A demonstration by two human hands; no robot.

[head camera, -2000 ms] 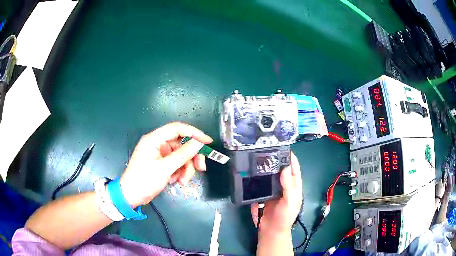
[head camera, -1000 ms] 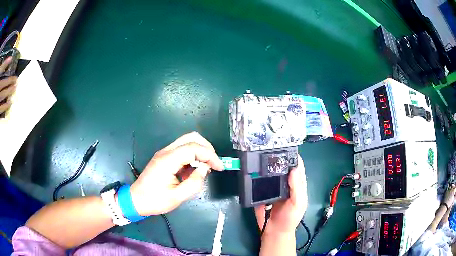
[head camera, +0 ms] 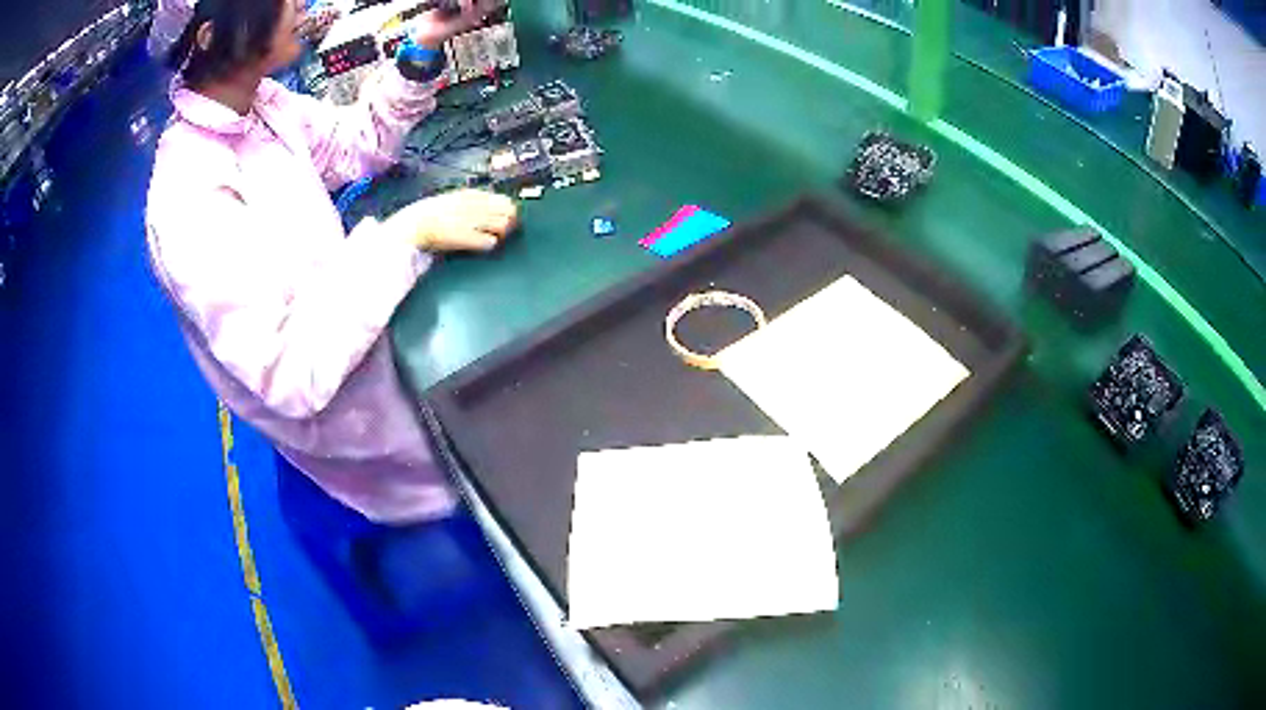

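Neither of my hands is in the picture. Nearest in front of me is a large black tray (head camera: 514, 395) on the green bench. A plain white paper sheet (head camera: 701, 534) lies over its near edge. A second white paper sheet (head camera: 850, 375) lies farther right in the tray. A thin yellowish masking tape roll (head camera: 672, 330) lies flat beside the second sheet. A small pale shape is cut off by the bottom edge; I cannot tell what it is.
A person in a pink coat (head camera: 278, 264) sits at the left along the bench. Opened camera units (head camera: 555, 146) and a blue and pink card (head camera: 685, 230) lie beyond the tray. Dark units (head camera: 1080, 271) stand at the right, near a green post (head camera: 930, 63). A blue bin (head camera: 1076, 79) is farther back.
The view has swung left from the power supplies to the tray and the other person. Both my hands, the opened camera and the green-and-white strip have left the picture.
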